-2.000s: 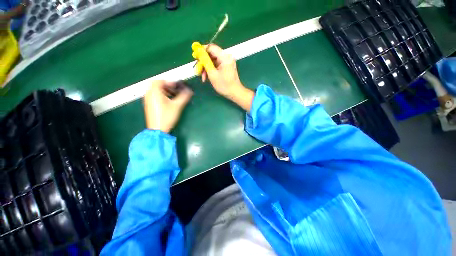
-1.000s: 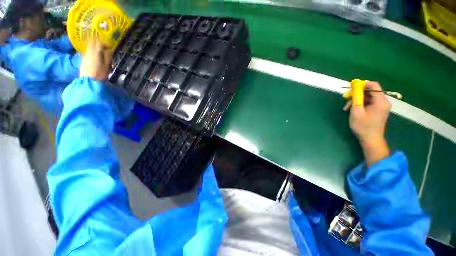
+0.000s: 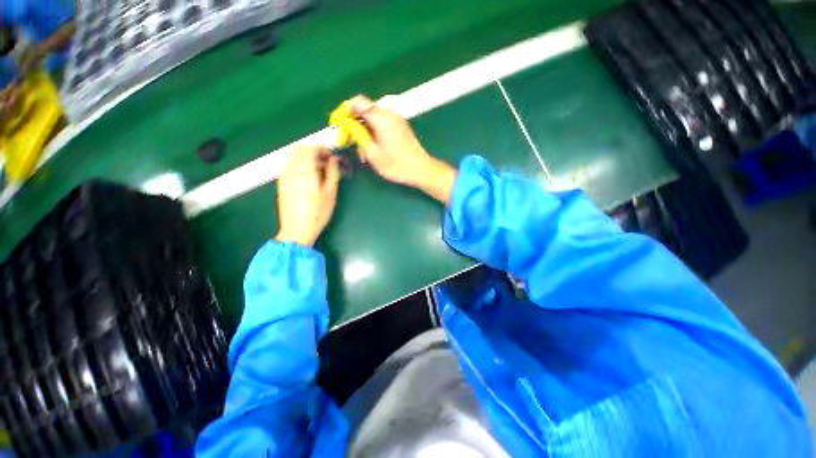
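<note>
My right hand (image 3: 389, 143) is shut on a yellow hand tool (image 3: 347, 123) above the white rail. My left hand (image 3: 305, 192) is just left of it, fingers closed on a small dark part (image 3: 335, 159), mostly hidden by the fingertips; it seems to be a round black part. The tool and the part are close together; whether they touch is not clear. The thin stick is not visible at the right hand.
Black tray stacks stand at left (image 3: 98, 313) and right (image 3: 698, 72). Beyond the white rail (image 3: 501, 64), the green belt (image 3: 394, 45) carries two dark round parts (image 3: 211, 150) and a clear tray (image 3: 143, 45). Something yellow (image 3: 29, 125) lies far left.
The view has swung back right from the left stack and fan. My left hand has left the fan area and come beside the right hand, now with a small dark part in its fingers.
</note>
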